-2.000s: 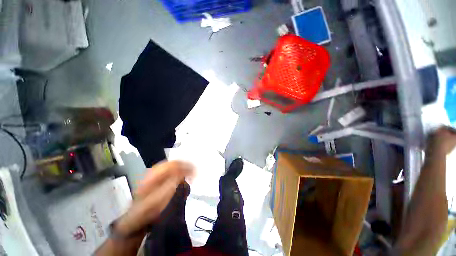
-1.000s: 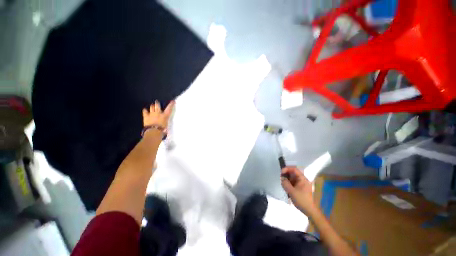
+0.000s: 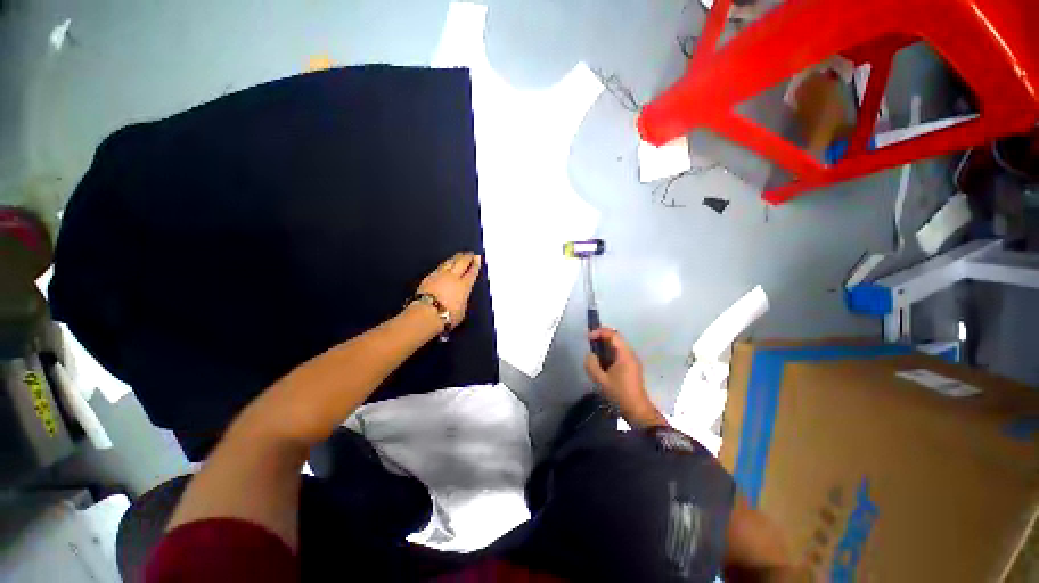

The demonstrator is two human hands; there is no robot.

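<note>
The black cloth [image 3: 273, 228] lies spread over white sheets [image 3: 518, 205] on the floor, its straight right edge over the white. My left hand [image 3: 452, 289] lies on the cloth near that edge, fingers together and pointing right; whether it pinches the cloth, I cannot tell. My right hand [image 3: 612, 362] holds the small hammer [image 3: 586, 248] by its dark grip. The hammer head, with a yellowish and a black face, is raised to the right of the cloth edge, not touching it.
A red plastic stool [image 3: 843, 108] stands at the upper right. A brown cardboard box [image 3: 900, 456] with blue print is at the lower right. A white metal frame [image 3: 957, 273] is behind it. Paper scraps and threads lie on the grey floor [image 3: 638, 34].
My left hand has moved right and down to the cloth edge, fingers now together. The cloth's edge now runs nearly straight up and down. The hammer has moved slightly left and up.
</note>
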